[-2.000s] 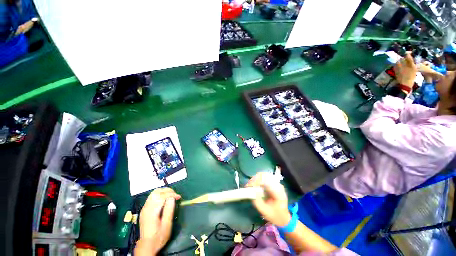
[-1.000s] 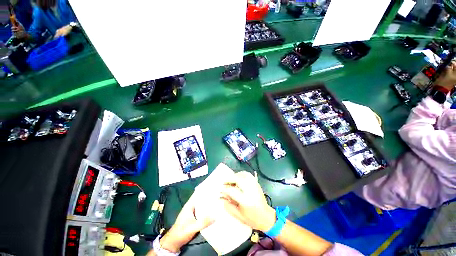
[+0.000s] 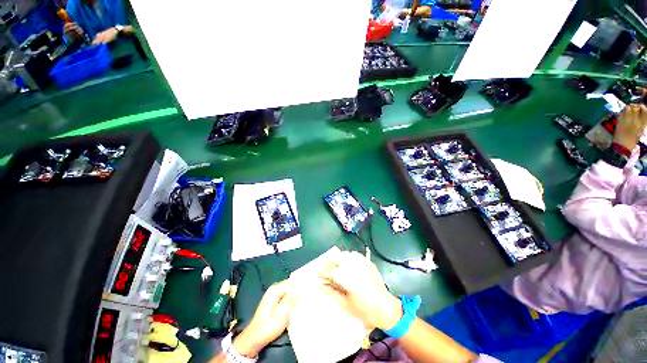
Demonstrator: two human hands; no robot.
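Note:
Both hands are at the bottom centre on a white paper sheet point(image 3: 323, 330). My left hand point(image 3: 273, 322) holds the sheet's left side. My right hand point(image 3: 365, 294) lies over its upper part, fingers bent; whether anything is under them is hidden. Just beyond, one circuit board point(image 3: 277, 217) lies on another white sheet point(image 3: 245, 244), with a thin black lead running down from it. A second board point(image 3: 347, 210) lies to its right on the green bench, with a black lead ending in a white connector plug point(image 3: 423, 262). A small loose board with wires point(image 3: 394, 216) lies beside it.
A black component tray point(image 3: 454, 248) with rows of boards stands at right, beside a person in a pink sleeve point(image 3: 567, 262). At left are power supplies point(image 3: 135, 266) with red digits, a blue bin point(image 3: 213, 220) of black cables and a large black tray point(image 3: 57, 241).
Two seconds ago the sheet looked thin and edge-on between my hands; now it faces up under them. The view has shifted left, so the bench things appear further right. My hands stayed close together during the last second.

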